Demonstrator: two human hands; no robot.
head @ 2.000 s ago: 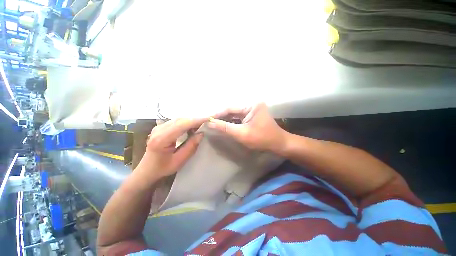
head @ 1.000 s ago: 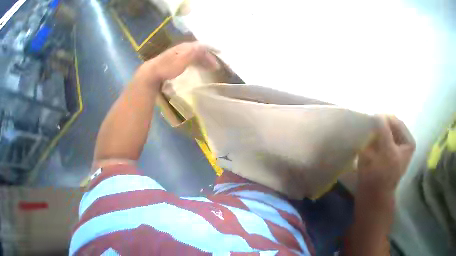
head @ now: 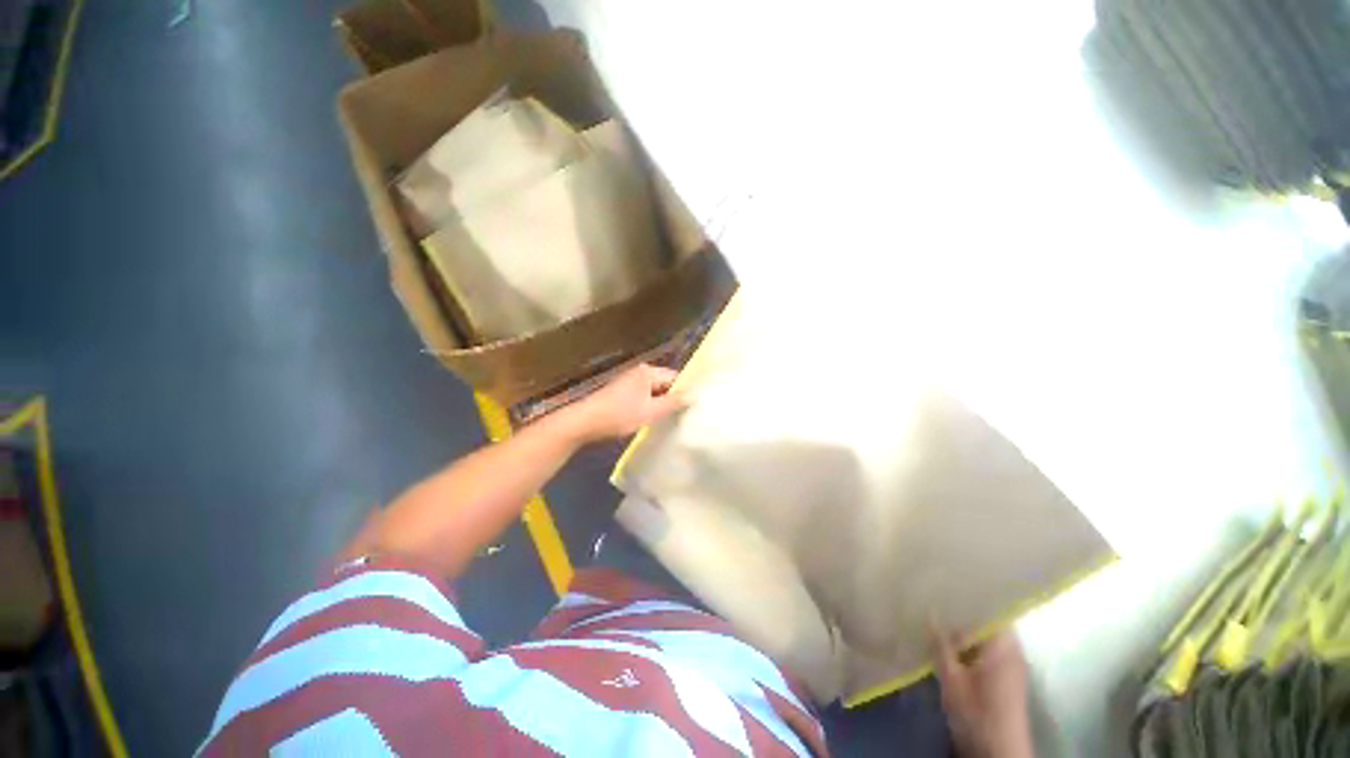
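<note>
A beige pouch (head: 962,504) with yellow edge binding is spread out in front of me, partly over the white table's edge. My left hand (head: 640,403) grips its left yellow edge, near the carton. My right hand (head: 983,684) holds its lower yellow edge; the fingers are partly hidden by the fabric. A beige flap hangs from the pouch's near side, towards my lap.
An open brown carton (head: 555,363) with loose beige pieces stands left of the white table (head: 888,148). Stacked grey-brown pouches with yellow ends (head: 1236,674) lie at the lower right, and another stack (head: 1221,89) at the upper right. Yellow tape (head: 545,541) marks the floor.
The view has turned towards the carton and stacks. The pouch, earlier pinched at a corner and then held up with its mouth gaping, is now spread lower at the table edge.
</note>
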